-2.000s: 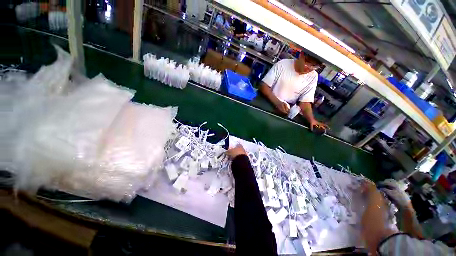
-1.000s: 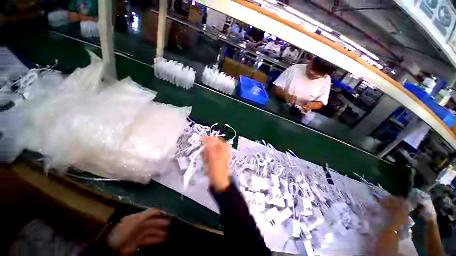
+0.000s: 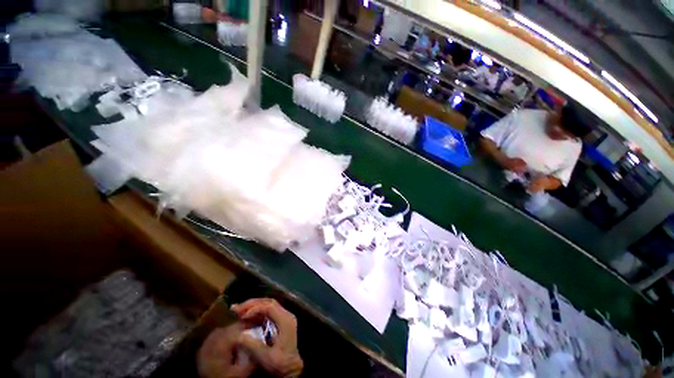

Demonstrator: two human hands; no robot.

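My left hand (image 3: 223,353) and my right hand (image 3: 279,338) are together at the bottom edge, beside the carton. Between their fingers is a small white unit (image 3: 259,332), mostly hidden; whether it is inside a bag cannot be told. White adapters with cords (image 3: 355,225) lie in a heap on a pale sheet (image 3: 347,288), with a larger heap (image 3: 465,303) to the right. A pile of milky bubble bags (image 3: 229,162) lies left of the heaps.
An open carton (image 3: 170,244) at lower left holds shiny clear bundles (image 3: 103,328). More bags and white cords lie at the upper left. Across the green line are upright white parts (image 3: 318,97), a blue bin (image 3: 444,142) and a seated person (image 3: 536,148).
The view has swung left, showing more of the carton. My right hand has left the adapter heap and met my left hand by the carton, around a small white unit.
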